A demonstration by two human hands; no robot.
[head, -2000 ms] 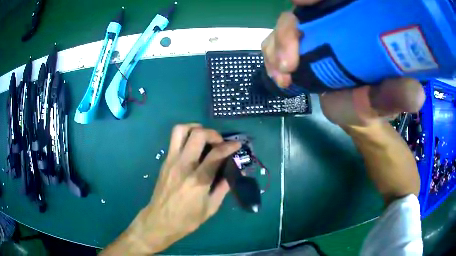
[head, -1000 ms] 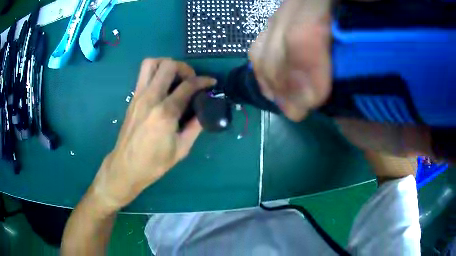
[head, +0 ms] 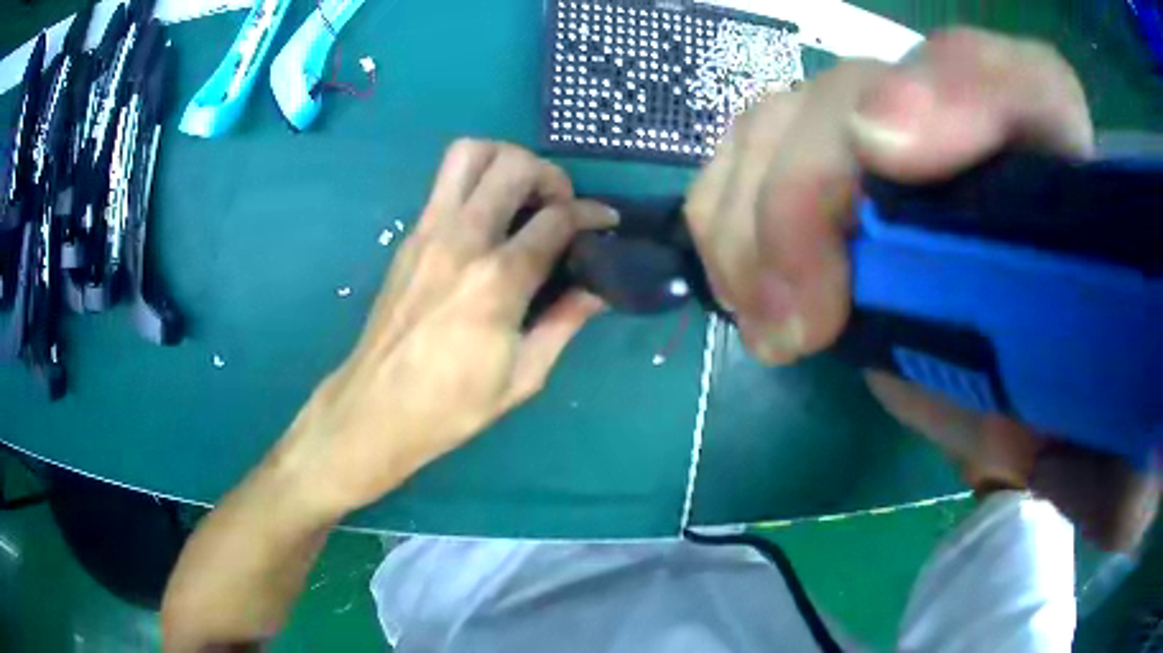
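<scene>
My left hand [head: 446, 306] is closed around a black device body [head: 628, 271] just left of the dividing line on the green mat. Its rounded dark end points toward me. My right hand [head: 778, 217] grips the electric screwdriver [head: 1020, 300], a thick blue-and-black body lying nearly level, with its rear at the right. Its black nose [head: 670, 227] is at the device body; the bit tip and the contact point are hidden. A thin red wire with a small white connector [head: 658, 360] lies below the device.
A black screw plate [head: 625, 83] with silver screws lies behind the work. Two light-blue housings [head: 301, 70] lie at the back left, and several black device bodies [head: 96, 166] at the far left. Small white bits lie on the mat. A black cord [head: 778, 568] hangs at the near edge.
The screwdriver has come from above the screw plate down to the device body in my left hand. The view has shifted, so the plate and housings appear higher; the blue bin has left the picture.
</scene>
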